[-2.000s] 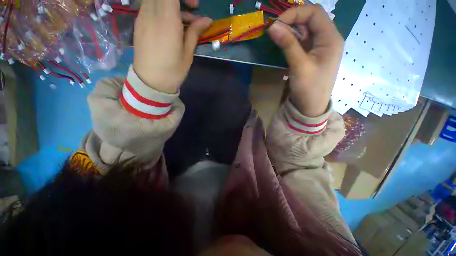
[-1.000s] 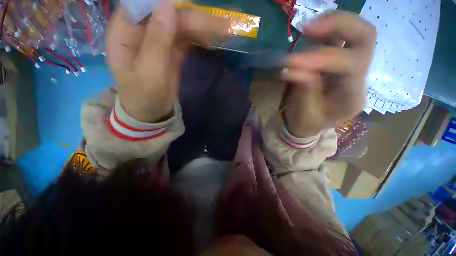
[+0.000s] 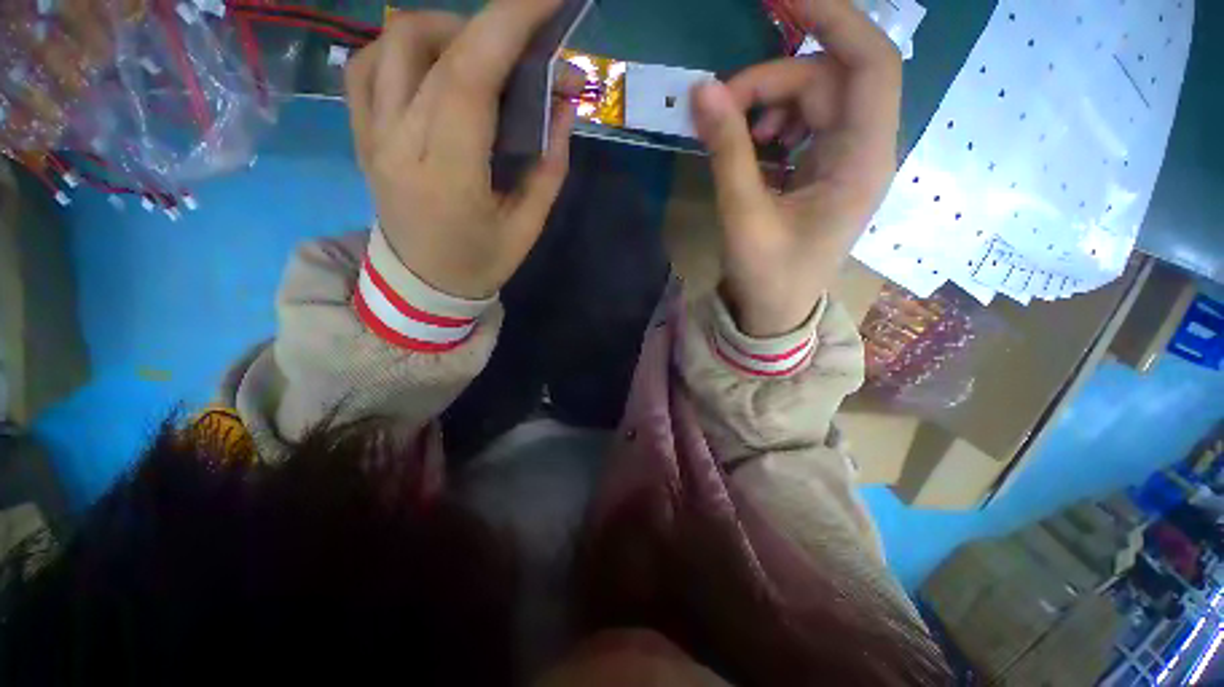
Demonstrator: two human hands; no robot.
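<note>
A shiny amber flexible circuit [image 3: 597, 89] spans the gap between my hands at the bench's front edge. A white adhesive pad [image 3: 660, 99] with one small dark square lies at its right end. My right hand [image 3: 805, 148] pinches the pad's right edge between thumb and fingers. My left hand [image 3: 456, 141] holds a grey, edge-on pad strip [image 3: 529, 97] upright, with its thumb at the left end of the amber part. The left fingers and the strip hide the rest of the circuit.
White die-cut sheets [image 3: 1034, 148] with dark dots are fanned at right. Clear plastic [image 3: 181, 114] with red wires and tiny white plugs lies at left. Below the right edge, an open cardboard carton [image 3: 1060, 369] holds a bagged amber-red bundle [image 3: 920, 342]. More red wires lie behind my hands.
The white pad now shows at the amber part's right end, where bare amber showed before. My right hand has closed in on that end. The grey strip now stands in my left hand.
</note>
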